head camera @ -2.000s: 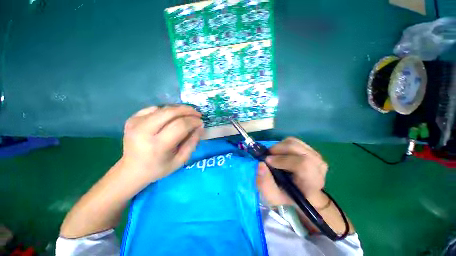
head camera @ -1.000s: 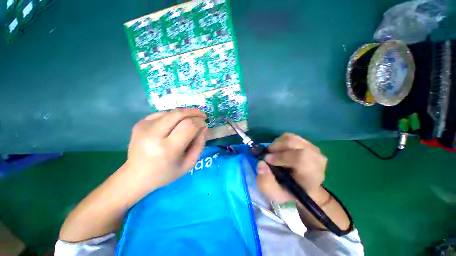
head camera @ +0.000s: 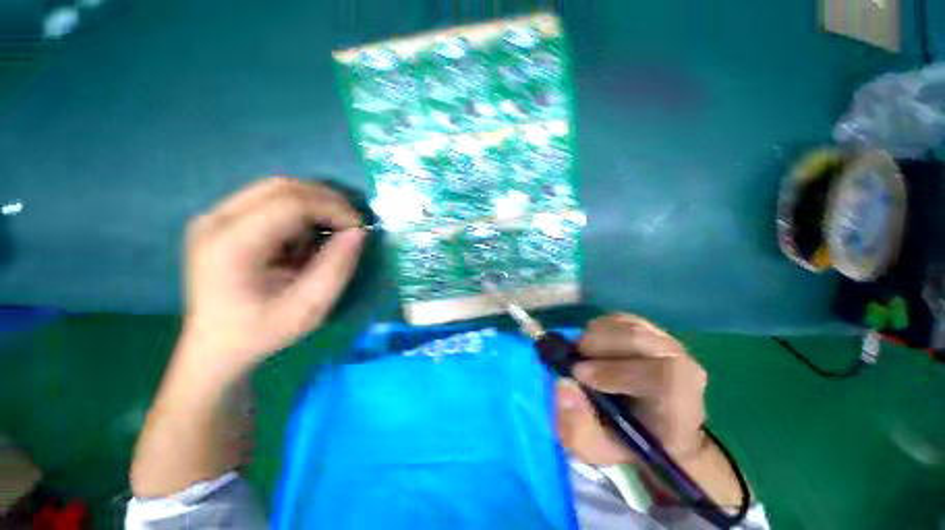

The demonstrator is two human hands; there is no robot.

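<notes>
The green circuit board panel (head camera: 466,155) lies on the bench with pale tan backing (head camera: 492,306) showing at its near and far ends. My right hand (head camera: 637,388) holds the black soldering iron (head camera: 632,435) like a pen. The iron's silver tip is over the panel's near edge; blur hides whether it touches. My left hand (head camera: 264,264) is left of the panel, off it, with thumb and forefinger pinched on a very thin, barely visible strand, likely solder wire (head camera: 369,225). The image is blurred.
A yellow-rimmed reel (head camera: 841,214) stands at the right beside a dark unit with a green connector (head camera: 886,314) and black cord. A clear plastic bag (head camera: 896,112) lies above the reel, a cardboard piece (head camera: 862,21) at the upper right. Blue cloth (head camera: 430,435) covers my lap.
My left hand has moved left, away from the panel, and its fingers are no longer over it. The iron stays at the near edge, its tip slightly further left on the panel. The view has shifted.
</notes>
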